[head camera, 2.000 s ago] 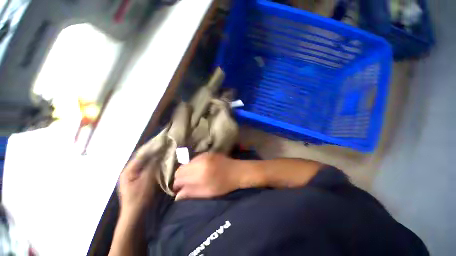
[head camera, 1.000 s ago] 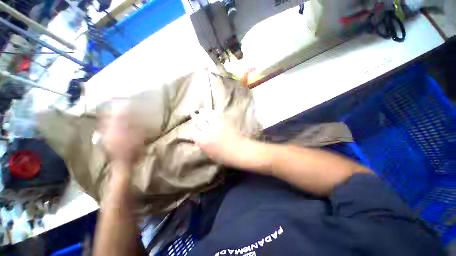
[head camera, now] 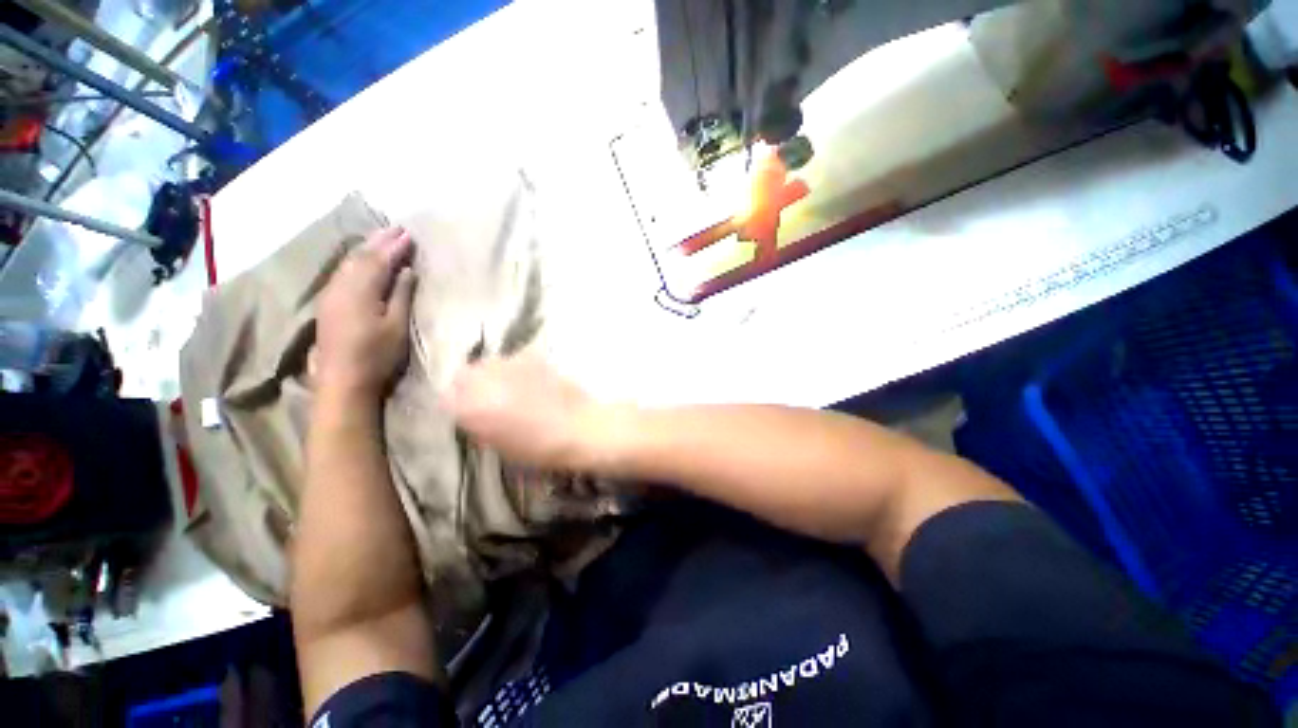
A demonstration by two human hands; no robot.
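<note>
A tan garment (head camera: 264,377) lies wrinkled on the white table left of the sewing machine and hangs over the front edge toward my lap. A small white tag shows near its left side. My left hand (head camera: 365,310) lies on the cloth, fingers pointing up and close together. My right hand (head camera: 520,410) is on the cloth to the right of it, slightly blurred, its fingertips bent down; whether it pinches the cloth cannot be told. The needle area (head camera: 726,150) of the machine is lit, with no garment under it.
An orange guide (head camera: 769,206) stands right of the needle. Black-handled scissors (head camera: 1219,114) lie at the far right. A blue basket (head camera: 1139,441) is below the table at right. A black device with a red round centre (head camera: 32,477) is at left. The white table (head camera: 854,341) has a marked scale.
The garment has moved left, away from the needle area, and both hands are on it. Earlier it was bunched up beside the blue basket. The view has swung back to the table.
</note>
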